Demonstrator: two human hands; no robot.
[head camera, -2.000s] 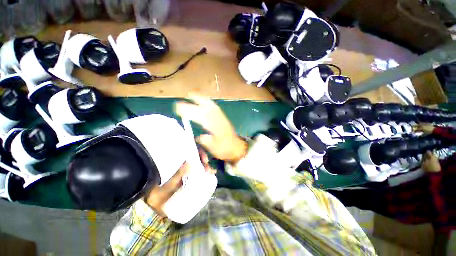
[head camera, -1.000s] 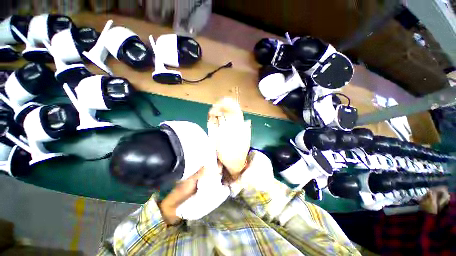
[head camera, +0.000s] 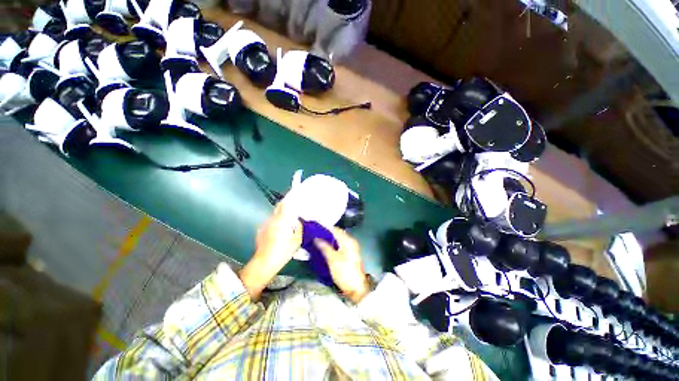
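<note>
A white security camera (head camera: 320, 195) with a black ball head is in front of me over the green mat, its head pointing right. My left hand (head camera: 277, 237) grips its left, lower side; the fingers are partly hidden behind the housing. My right hand (head camera: 344, 262) holds a crumpled purple cloth (head camera: 319, 249) against the lower part of the camera. The cloth hides part of the housing and bracket.
Many cameras (head camera: 201, 97) stand at the left on the green mat (head camera: 223, 201) and tan board (head camera: 372, 145), with black cables trailing. A heap of cameras (head camera: 499, 126) lies at back right. Long rows of cameras (head camera: 497, 321) run to the right. A bagged camera (head camera: 339, 26) is at the back.
The held camera has turned, its black head now to the right, and sits farther from me. The purple cloth now shows in my right hand. The view has swung left.
</note>
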